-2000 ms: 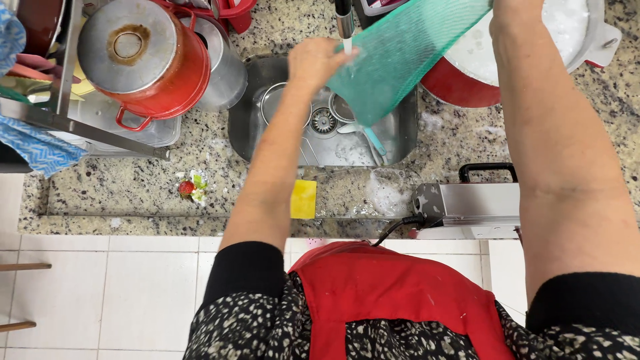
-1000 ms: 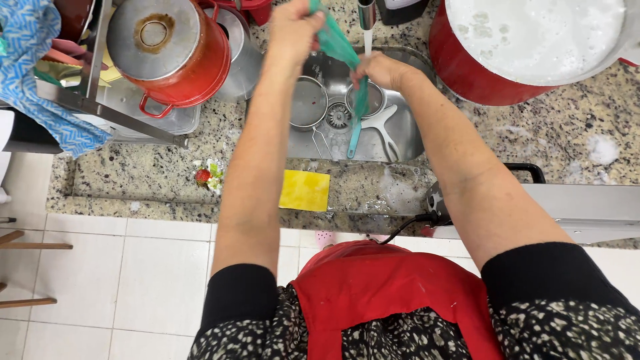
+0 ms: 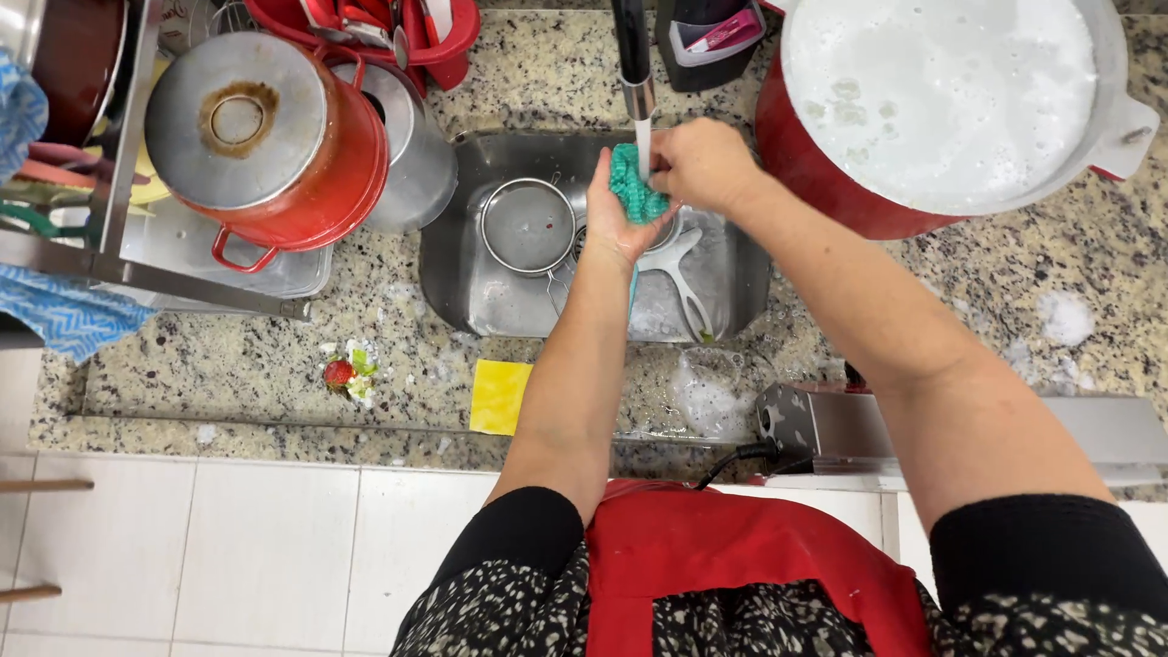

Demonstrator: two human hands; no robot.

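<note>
A green mesh cloth [image 3: 636, 187] lies bunched in my left hand [image 3: 613, 214], palm up over the sink. Water from the faucet [image 3: 636, 87] runs onto it. My right hand [image 3: 698, 166] touches the cloth's right side with its fingertips, close by the stream. Below, in the steel sink [image 3: 493, 306], lie a round wire strainer [image 3: 528, 225] and a whitish Y-shaped utensil [image 3: 677, 274]. A second round rim and the drain are mostly hidden behind my left hand and wrist.
A large red pot of foamy whitish liquid [image 3: 940, 91] stands right of the sink. At left are a lidded red pot [image 3: 342, 182], a metal rack [image 3: 192, 276] and a strawberry with scraps [image 3: 338, 372]. A yellow cloth [image 3: 499, 397] and a metal appliance [image 3: 849, 424] lie near the counter's front edge.
The green mesh was stretched between my hands; now it is bunched up in my left hand under the water. My left hand has come down and right, close to my right hand.
</note>
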